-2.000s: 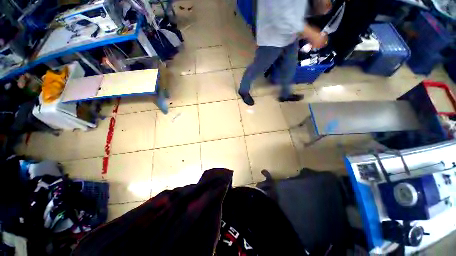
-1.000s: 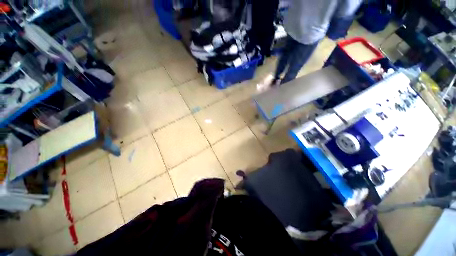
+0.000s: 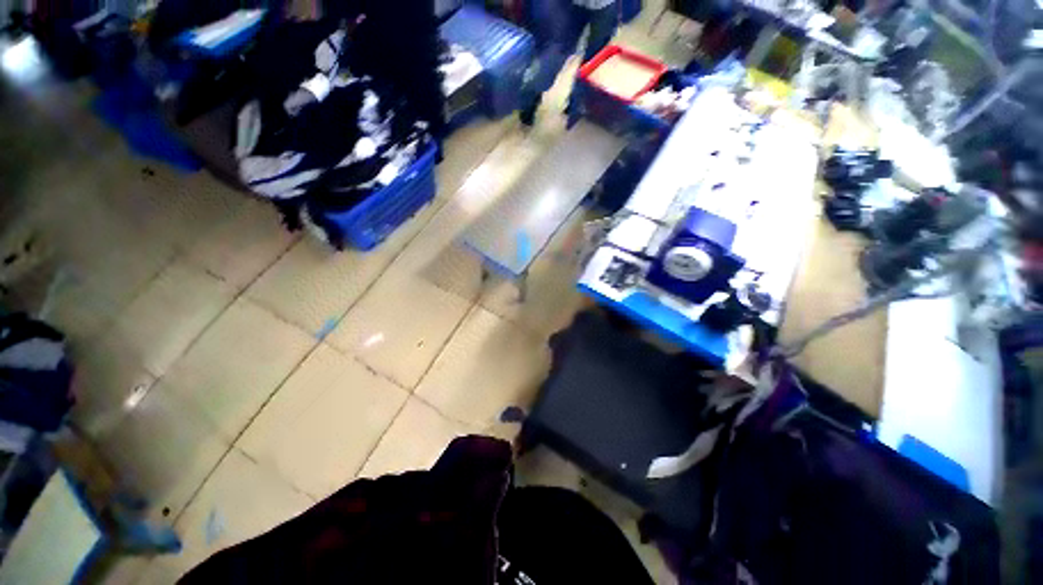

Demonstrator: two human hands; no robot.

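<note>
Neither of my hands shows; only my dark clothing fills the bottom middle of the head view. Nearest in front of me to the right is a white sewing table (image 3: 732, 171) with a blue edge. A sewing machine (image 3: 690, 263) with a dark blue end and a round pale wheel stands on its near end. A heap of dark garment pieces (image 3: 801, 480) with white and purple parts lies at the lower right. A flat dark grey surface (image 3: 618, 406) is beside it. The picture is partly blurred.
A black-and-white bundle heap (image 3: 309, 143) spills over a blue crate (image 3: 395, 211) at upper left. A grey bench (image 3: 538, 200) stands by the table. A red-rimmed tray (image 3: 621, 73) is behind it. A pale bench end (image 3: 52, 537) is lower left. A person's legs (image 3: 560, 63) show at the top.
The view has swung to the right. The table, machine, bench and crate now sit farther left in the picture, and more of the dark garment heap shows. The person in grey is mostly out of the frame.
</note>
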